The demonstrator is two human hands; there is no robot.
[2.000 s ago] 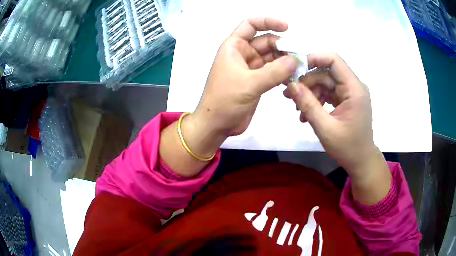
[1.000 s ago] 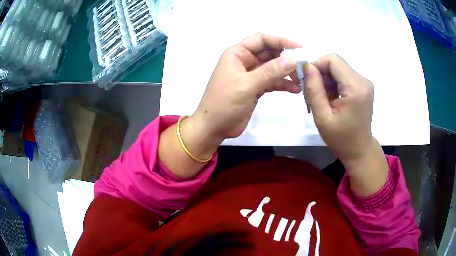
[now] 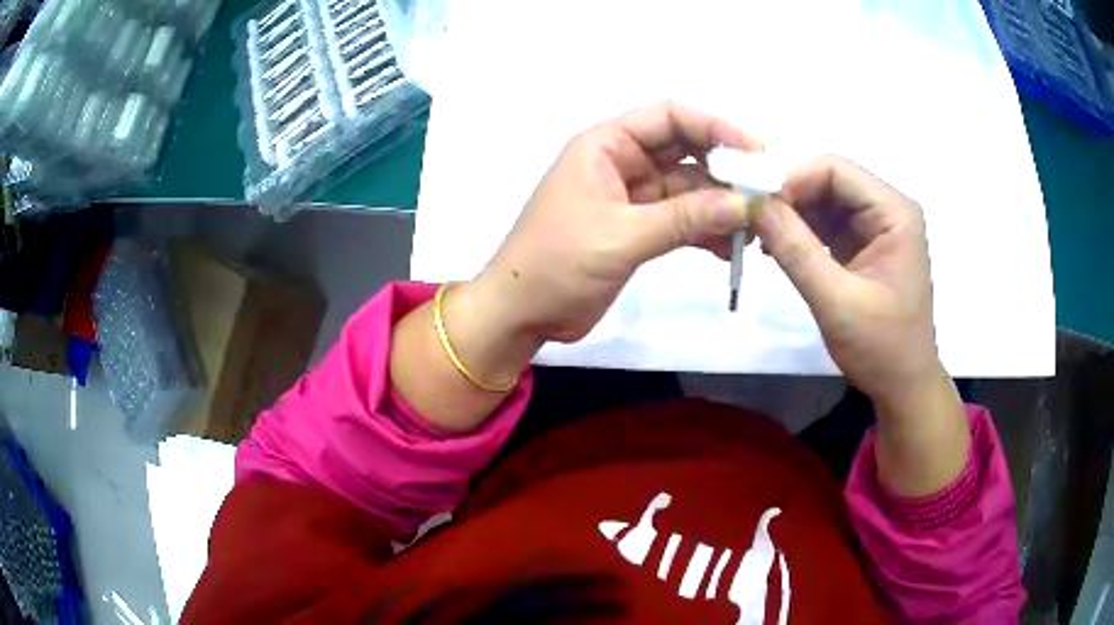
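A stemmed insert hangs between my hands, its thin grey stem pointing down and ending in a dark tip. Its white head shows above my fingertips, bright against the white sheet. My left hand pinches the insert from the left between thumb and fingers. My right hand has its thumb and index fingertips at the top of the stem, from the right. The contact area between the fingertips is partly hidden, so small parts there cannot be told.
A clear insert tray with rows of thin parts lies at upper left on the green bench. Stacked clear trays of housings are at far left. A blue tray is at upper right. A cardboard box stands below the bench.
The insert's stem now hangs fully visible below the fingertips, with its white head showing above. Both hands have moved slightly down since the earliest frame.
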